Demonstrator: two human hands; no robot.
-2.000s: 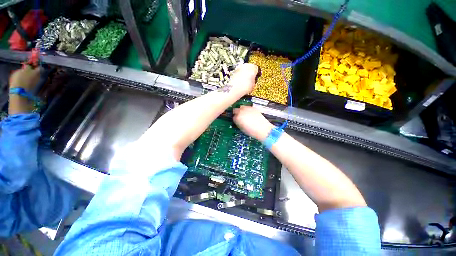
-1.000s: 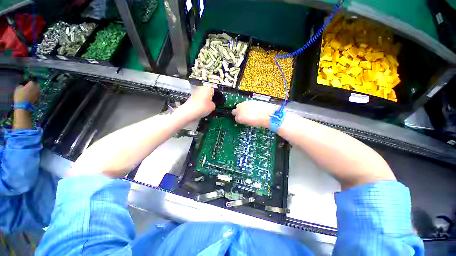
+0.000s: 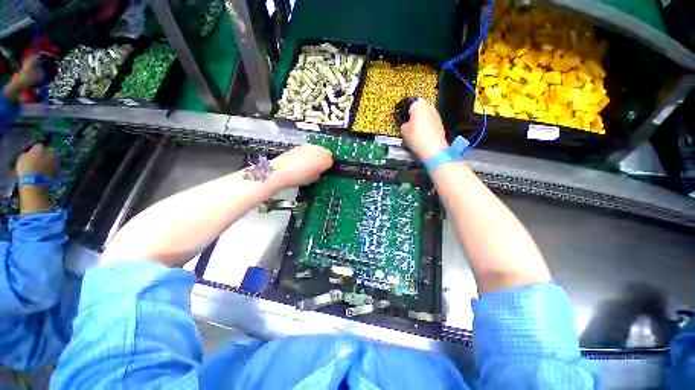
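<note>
A green circuit board (image 3: 358,228) lies in a black carrier (image 3: 433,259) in front of me, with metal clamps on its near edge. A narrow green board strip (image 3: 347,147) lies at the carrier's far edge. My left hand (image 3: 305,163) is at the strip's left part, fingers curled; whether it holds anything is hidden. My right hand (image 3: 421,126), with black finger coverings and a blue wrist strap (image 3: 447,154), is at the near right part of the bin of small gold-yellow components (image 3: 392,87). Its fingertips are over the components; I cannot tell if they grip any.
A bin of off-white components (image 3: 321,85) stands left of the gold-yellow one, and a bin of yellow blocks (image 3: 541,76) to the right. Green components (image 3: 147,72) are further left. A coiled blue cord hangs by my right wrist. Another worker's hand (image 3: 36,162) and blue sleeves show at left.
My right hand has moved from the strip up and right to the gold-yellow bin. My left hand, at the off-white and gold-yellow bins two seconds ago, is now at the strip.
</note>
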